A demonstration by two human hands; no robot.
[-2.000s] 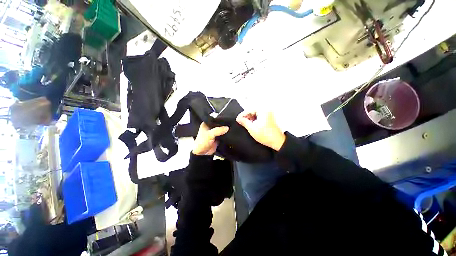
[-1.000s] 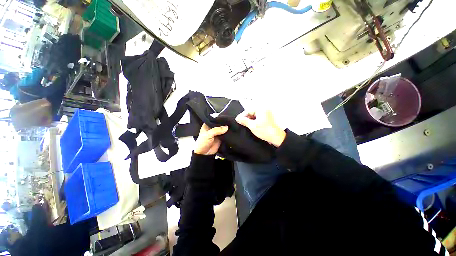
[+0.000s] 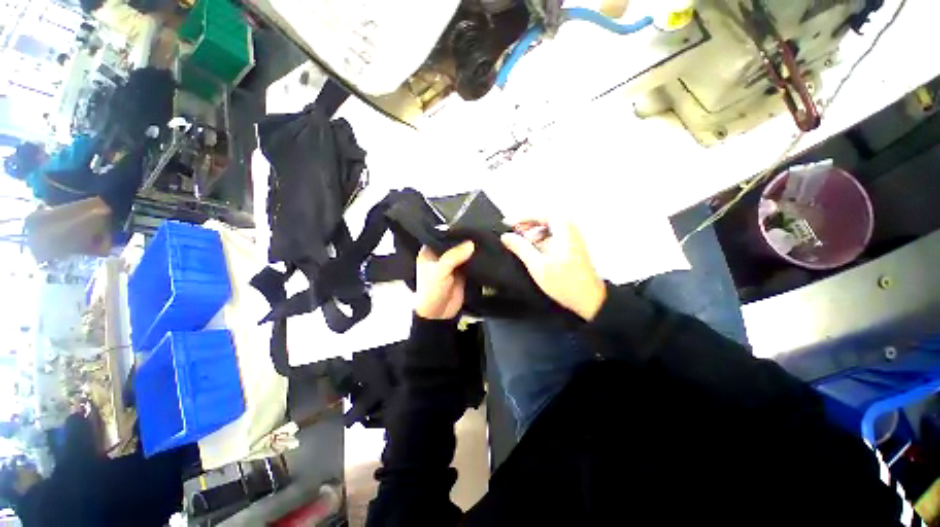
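A black fabric bag body (image 3: 493,280) is between my hands at the table's front edge, above my lap. A thin pale line, like a zipper edge, shows at its top. My left hand (image 3: 441,281) grips the bag's left part, thumb on top. My right hand (image 3: 557,266) holds its upper right part, and something small and dark reddish shows at the fingers; I cannot tell what it is. A black webbing strap (image 3: 368,235) runs left from the bag toward a black pile of bags (image 3: 306,185).
The sewing machine (image 3: 361,36) stands above the work. A red-handled tool (image 3: 794,88) lies at upper right. A pink bin (image 3: 816,218) with scraps stands right of my knees. Two blue bins (image 3: 191,386) are at left. More black fabric (image 3: 369,386) lies below the table edge. A person (image 3: 77,170) is at far left.
My right hand has shifted slightly right and its fingers have changed pose, with the small reddish thing now showing. The bag's upper flap and pale line have changed shape.
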